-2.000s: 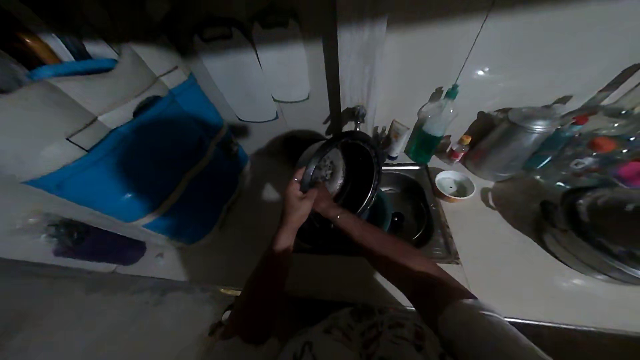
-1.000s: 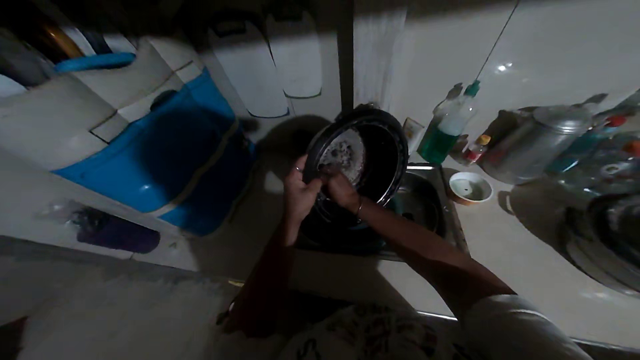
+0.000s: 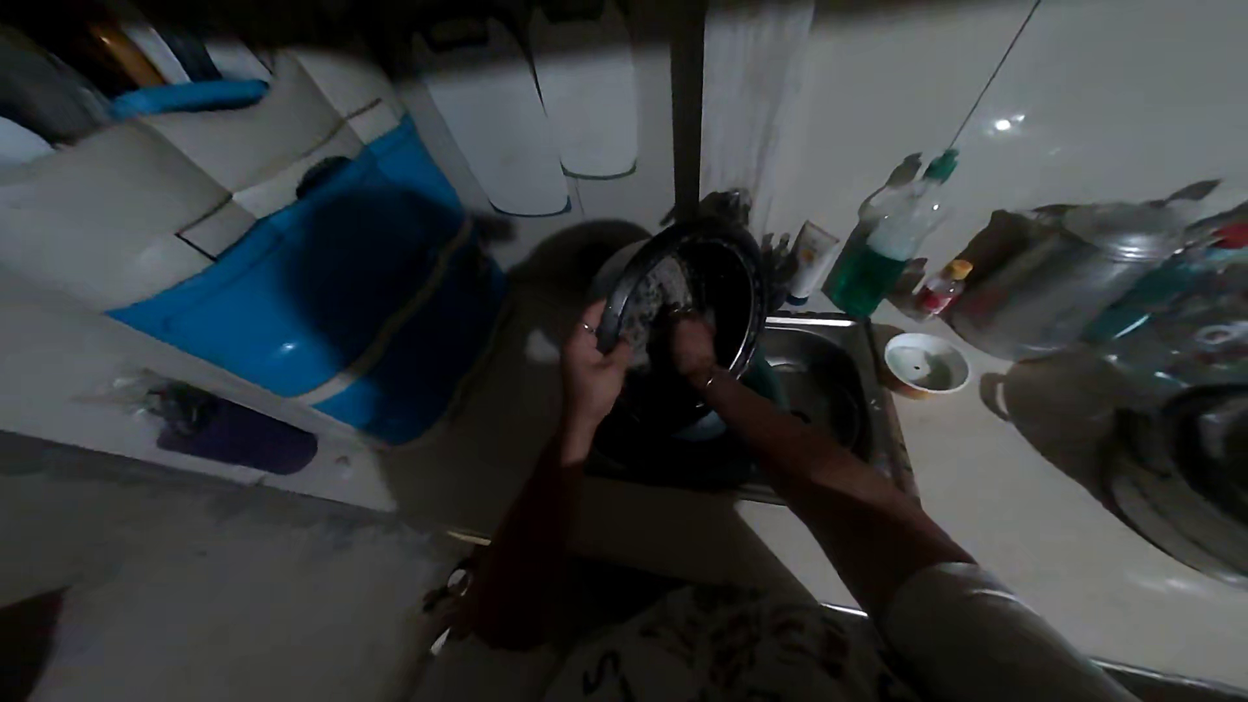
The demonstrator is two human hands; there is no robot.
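Observation:
A round dark pot or basin (image 3: 756,283), tilted on its side with whitish suds inside, is above the metal sink (image 3: 829,380). My left hand (image 3: 593,375) grips its near left rim, thumb at the edge. Inside it is my right hand (image 3: 690,343), fingers bent against the sudsy wall; the fingertips are in shadow, and whether they hold a scrubber cannot be told. Under the pot, another dark basin (image 3: 663,463) sits partly hidden at the sink's left side.
Right of the sink are a green dish soap bottle (image 3: 873,268), a tube (image 3: 811,261), a small bottle (image 3: 944,290), a white bowl (image 3: 926,365), a metal pitcher (image 3: 1058,283) and stacked pots (image 3: 1160,487). A large blue container (image 3: 380,283) stands left; a faucet (image 3: 726,207) rises behind.
My right hand has moved from near the pot's left rim deeper into its inside. My left hand still holds the rim.

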